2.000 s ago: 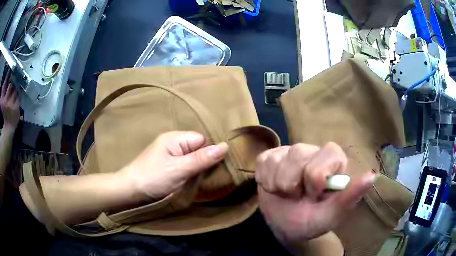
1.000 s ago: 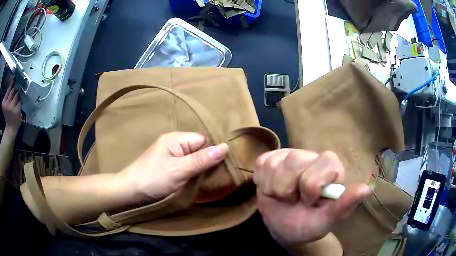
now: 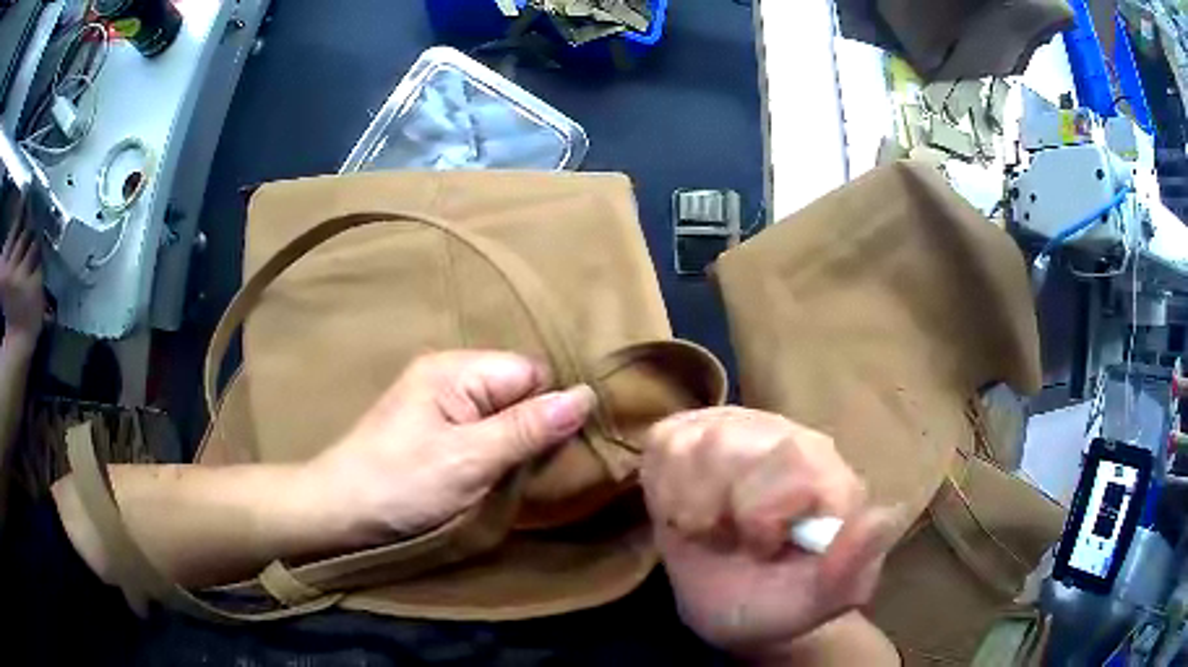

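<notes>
A tan tote bag [image 3: 352,287] lies in front of me, its opening toward me, with a long tan handle [image 3: 248,293] looped over it and around my left forearm. My left hand [image 3: 456,437] pinches the bag's rim where the handle joins it, thumb on top. My right hand [image 3: 762,521] is a fist around a tool whose white handle end [image 3: 817,532] sticks out near the thumb. It is close to the rim, right of my left hand. The tool's shaft and tip are hidden or too small to tell.
A second tan bag [image 3: 886,287] lies at right beside a white machine [image 3: 1068,189] and a black device [image 3: 1107,515]. A clear tray [image 3: 469,117] and blue bin of scraps [image 3: 612,39] are beyond the bag. Another person's hand [image 3: 22,280] shows at the left edge.
My right hand has moved slightly left and down, closer to my left hand, with the tool still in it. My left hand keeps its hold. The view has shifted slightly.
</notes>
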